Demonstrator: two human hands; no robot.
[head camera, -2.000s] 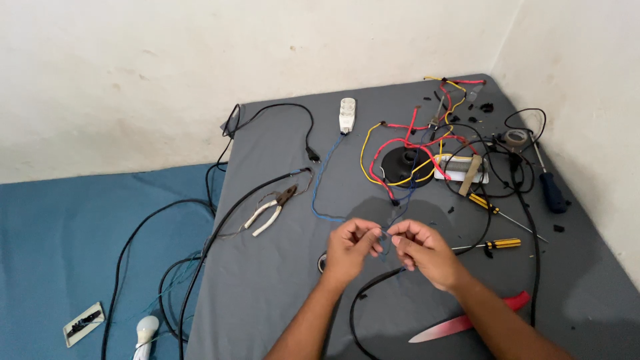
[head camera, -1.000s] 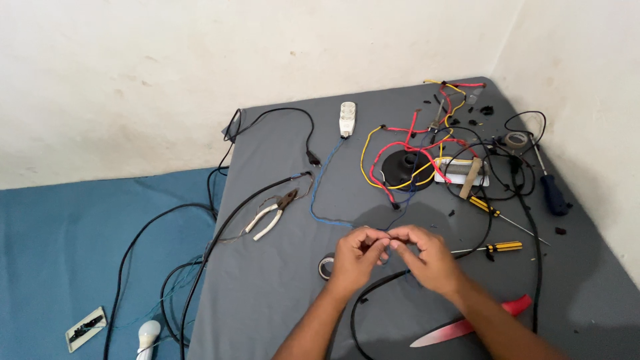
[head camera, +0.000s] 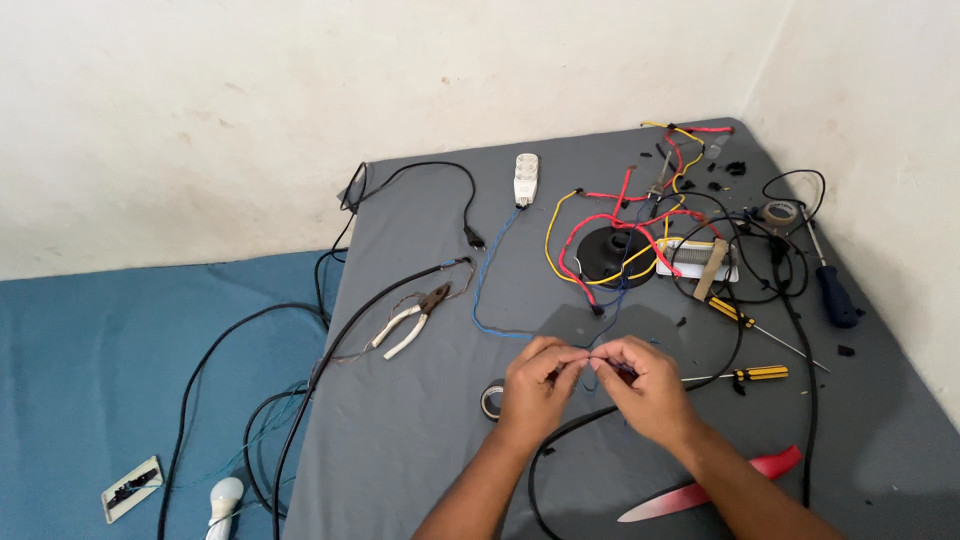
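Observation:
Thumb and forefinger of my left hand (head camera: 540, 379) and of my right hand (head camera: 637, 382) meet fingertip to fingertip, pinching thin blue wire between them. One blue wire (head camera: 484, 281) runs from my hands up to a white multi-outlet socket (head camera: 526, 180). Another thin dark blue wire (head camera: 616, 311) leads toward the black round base (head camera: 592, 259) with red and yellow wires on it. A roll of black tape (head camera: 491, 401) lies beside my left wrist. The exact joint between my fingertips is too small to make out.
White-handled pliers (head camera: 401, 330) lie left. Right are yellow-handled screwdrivers (head camera: 761, 373), a blue-handled screwdriver (head camera: 836, 300), a white part with a coil (head camera: 694, 259) and a tape roll (head camera: 780, 213). A red-handled knife (head camera: 667, 502) lies partly under my right forearm. A light bulb (head camera: 225, 495) is lower left.
My hands stay close together at nearly the same spot on the wire, with only small finger movements. The socket and the tools around them have not moved.

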